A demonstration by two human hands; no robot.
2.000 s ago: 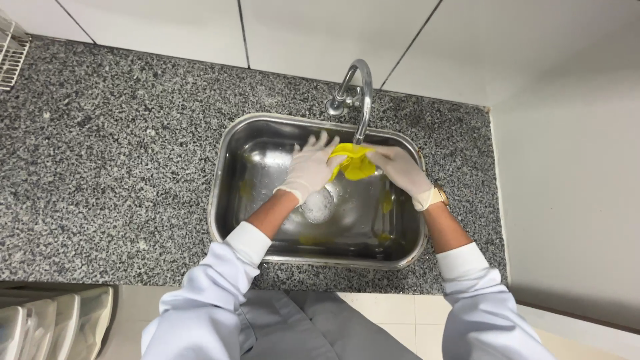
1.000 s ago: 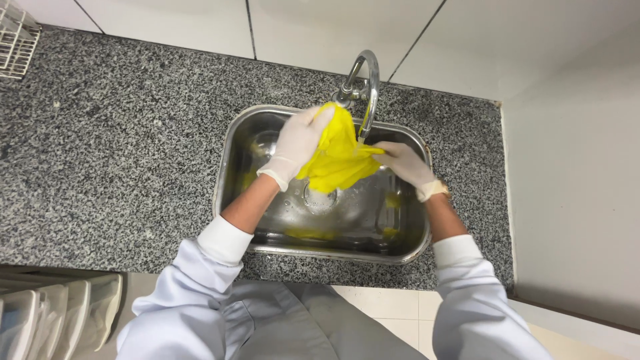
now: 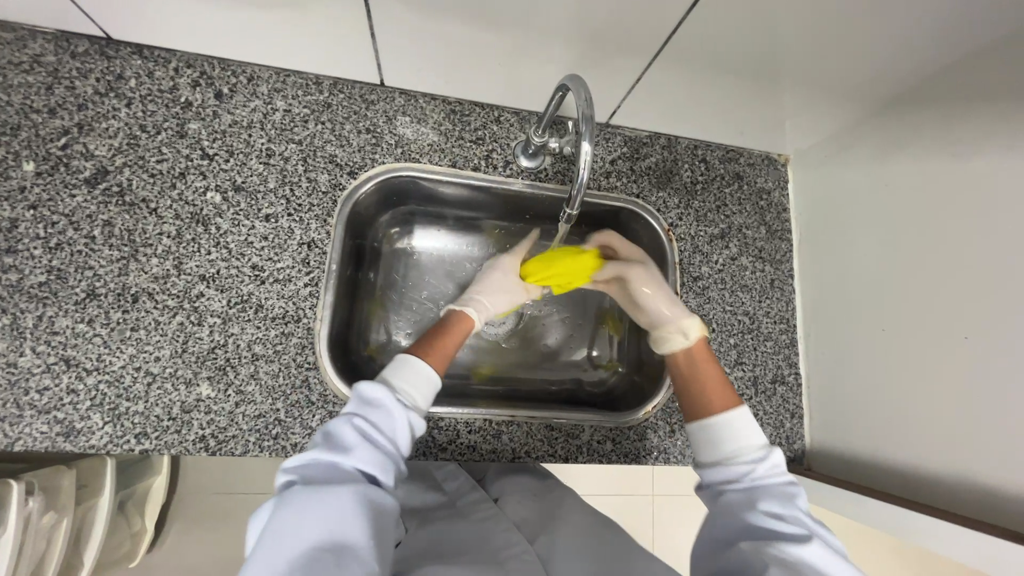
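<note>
A bunched yellow cloth (image 3: 562, 269) is held between my two gloved hands over the stainless steel sink (image 3: 416, 414). My left hand (image 3: 502, 282), in a whitish glove, grips the cloth's left end with the thumb and fingers around it. On the other side my right hand (image 3: 636, 284), gloved too and slightly blurred, pinches the right end. Water runs from the spout of the chrome faucet (image 3: 582, 144) just above the cloth. Below my hands the sink drain (image 3: 502, 324) shows, partly covered by my left hand.
Speckled granite countertop (image 3: 200, 256) surrounds the sink. White wall tiles (image 3: 472, 48) stand behind the faucet, and a pale wall (image 3: 904, 304) rises at the right. Several translucent plastic bins (image 3: 88, 512) are below the counter at the lower left.
One second ago the yellow cloth hung spread between my raised hands; now it is bunched small. My left hand has come down from beside the faucet.
</note>
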